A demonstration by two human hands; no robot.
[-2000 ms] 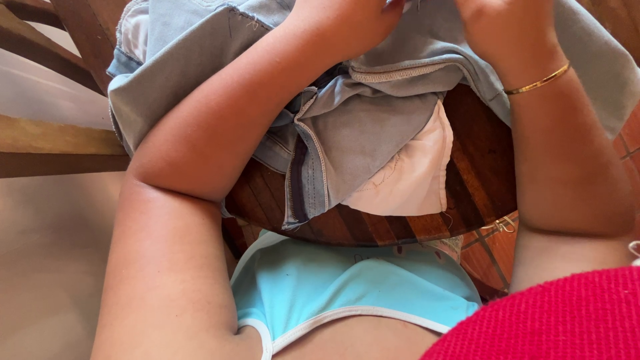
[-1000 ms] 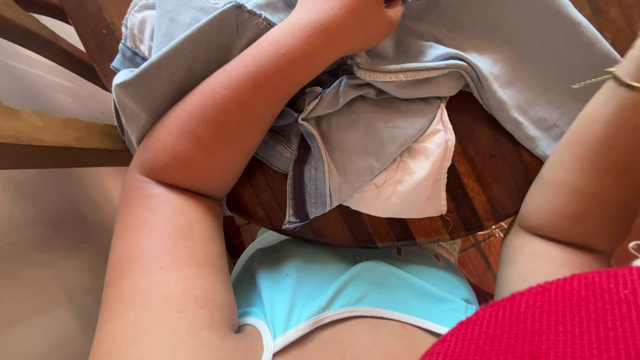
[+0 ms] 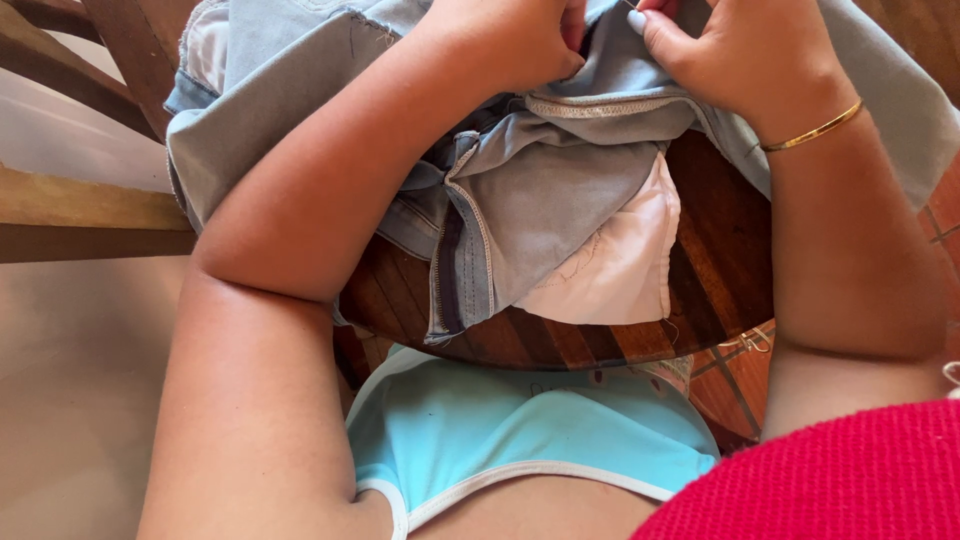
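A grey-blue denim garment [image 3: 555, 187] lies bunched over a round wooden table, inside out in part, with stitched seams. Its metal zipper [image 3: 444, 277] and a pale pocket lining [image 3: 615, 262] hang toward me near the table's edge. My left hand [image 3: 525, 45] is closed on the garment's cloth at the top of the view, its fingertips partly hidden. Close by on the right, my right hand [image 3: 720, 52] pinches something thin, seemingly a thread or needle, between thumb and finger just above the cloth. A gold bracelet [image 3: 814, 133] circles the right wrist.
The striped wooden tabletop [image 3: 720, 247] ends in a curved edge close to my body. A wooden chair frame [image 3: 82, 206] stands at the left. Reddish floor tiles [image 3: 731, 390] show at the right, below the table.
My right hand, out at the right a second ago, is back over the garment beside my left hand. The left hand stays at nearly the same place on the cloth.
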